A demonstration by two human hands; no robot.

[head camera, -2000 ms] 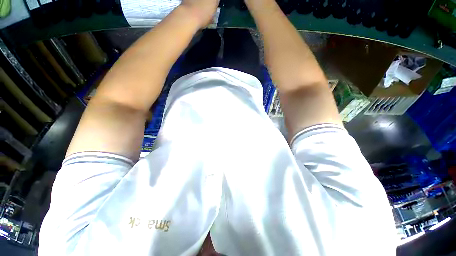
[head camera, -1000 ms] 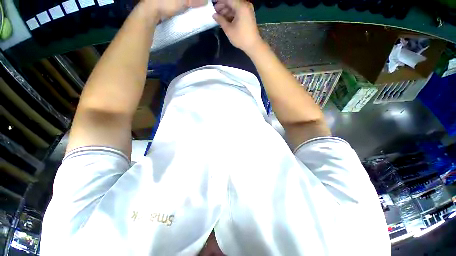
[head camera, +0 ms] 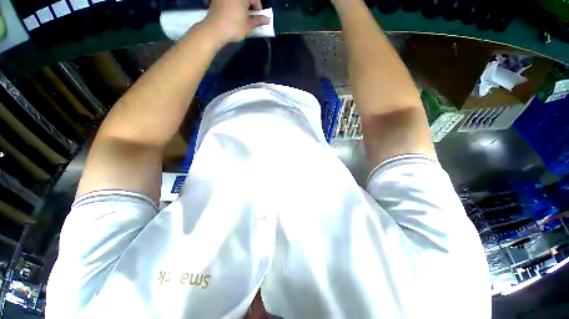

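My left hand (head camera: 232, 20) is at the top edge of the picture, closed on a white label sheet (head camera: 178, 23) that sticks out on both sides of it above the bench edge. My right hand is cut off by the top edge; only the forearm shows. Small white labels (head camera: 61, 9) sit in a row on black parts (head camera: 47, 36) at the upper left. More black parts (head camera: 458, 14) lie in a row along the bench at the upper right.
The green bench edge (head camera: 125, 44) curves across the top. Below it at right are an open cardboard box (head camera: 465, 99) with crumpled white paper (head camera: 501, 76), a pale slatted crate (head camera: 493, 118) and blue bins (head camera: 549, 140). Upright brown cartons (head camera: 31, 115) stand at left.
My right hand has moved from beside the sheet up past the top edge. My left hand has shifted slightly right, and the sheet lies flatter and narrower in view than one second ago.
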